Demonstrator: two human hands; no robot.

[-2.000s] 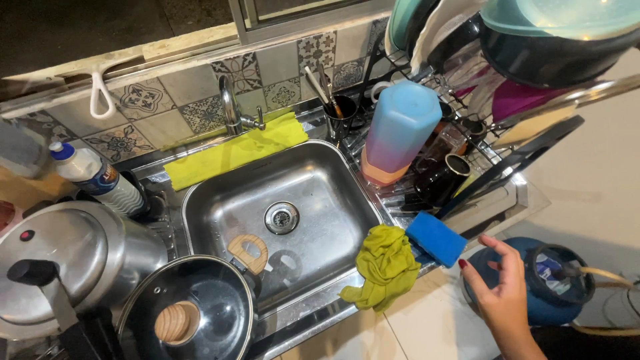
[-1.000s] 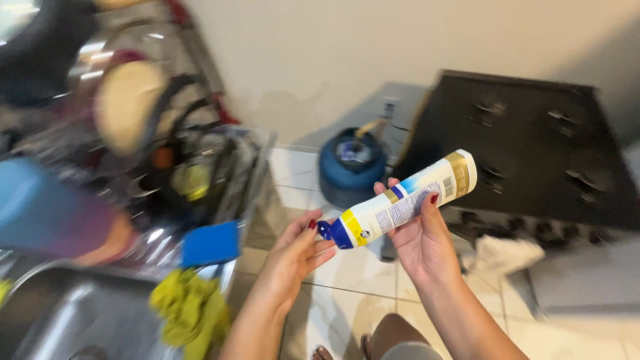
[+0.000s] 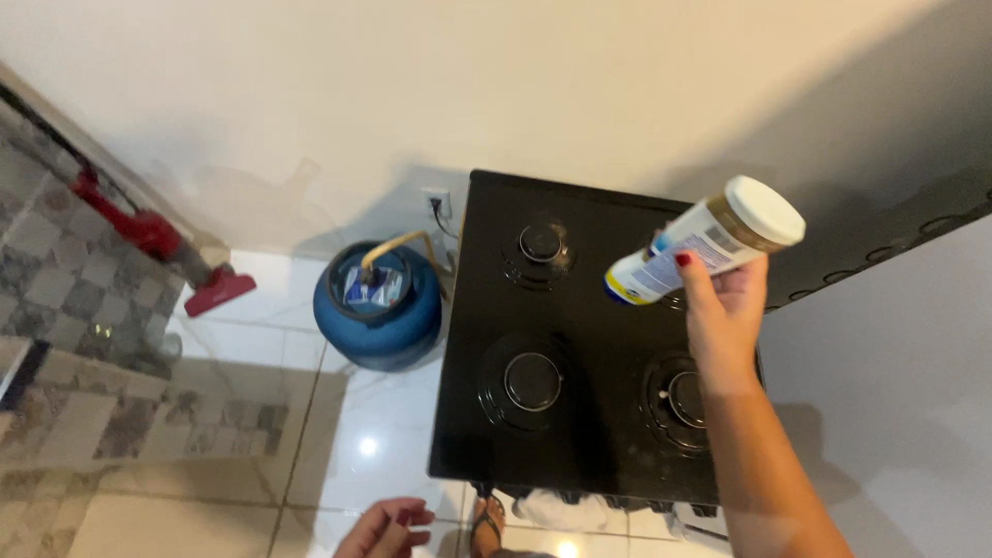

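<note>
My right hand [image 3: 725, 310] grips a white plastic squeeze bottle [image 3: 690, 252] with a gold band at its base and a blue and yellow end. The bottle is tilted, its blue end pointing down and left, over the right side of a black stove top [image 3: 593, 349]. Low in the view, my left hand [image 3: 387, 531] holds nothing, its fingers curled but apart, just off the stove's front left corner. Burners [image 3: 533, 381] show on the stove; the bottle and my right arm cover part of its right side.
A blue gas cylinder [image 3: 378, 310] with a yellowish hose stands on the tiled floor left of the stove. Above it is a wall outlet [image 3: 436, 204] with a plug. A red stick vacuum [image 3: 147, 232] leans at the left. A white cloth [image 3: 562, 510] hangs at the stove's front.
The view has swung right from the sink to the stove. My left hand, near the bottle's blue cap one second ago, is now apart from it; my right hand still holds the bottle, now over the stove.
</note>
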